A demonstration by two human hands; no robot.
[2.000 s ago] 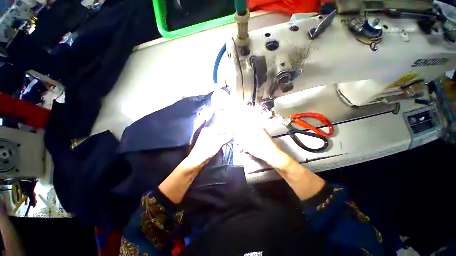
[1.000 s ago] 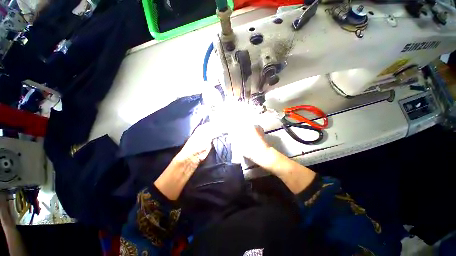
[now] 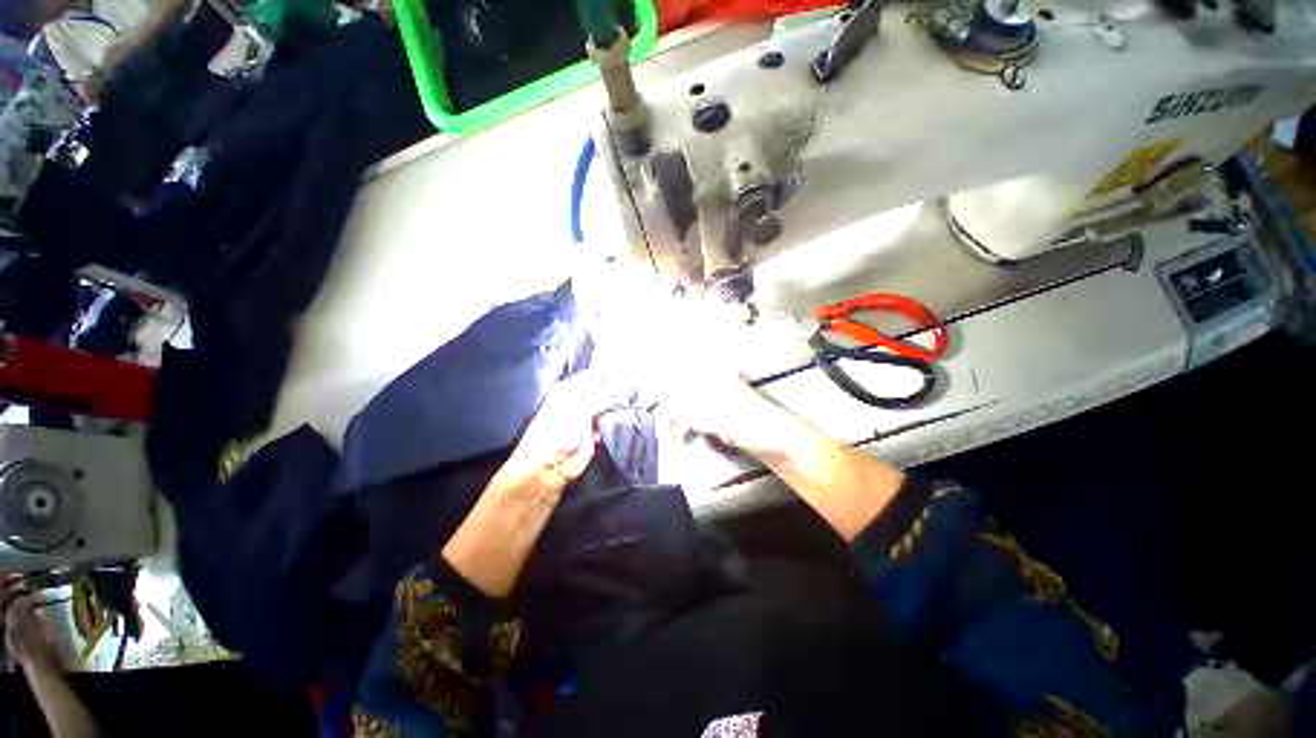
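A dark navy garment piece (image 3: 448,387) lies left of the needle area and falls over the table's front edge onto the lap. My left hand (image 3: 556,440) lies on the cloth, fingers toward the needle, fingertips lost in white glare. My right hand (image 3: 743,418) is just right of it, fingers bent at the cloth; glare hides part of it. Folded cloth shows between the hands. The presser foot and needle are hidden by glare under the off-white sewing machine (image 3: 866,144). Scissors with one red and one black loop (image 3: 880,349) lie on the bed right of my right hand.
A green-rimmed basket (image 3: 527,110) stands behind the machine. A control panel (image 3: 1217,286) is at the bed's right end. Dark garments (image 3: 274,245) heap at the left. Another machine (image 3: 65,498) and another person's hand (image 3: 26,623) are at the far left.
The view has shifted, so the machine sits further left in the picture. Both hands stay at the cloth by the needle; the folded cloth between them has changed shape slightly.
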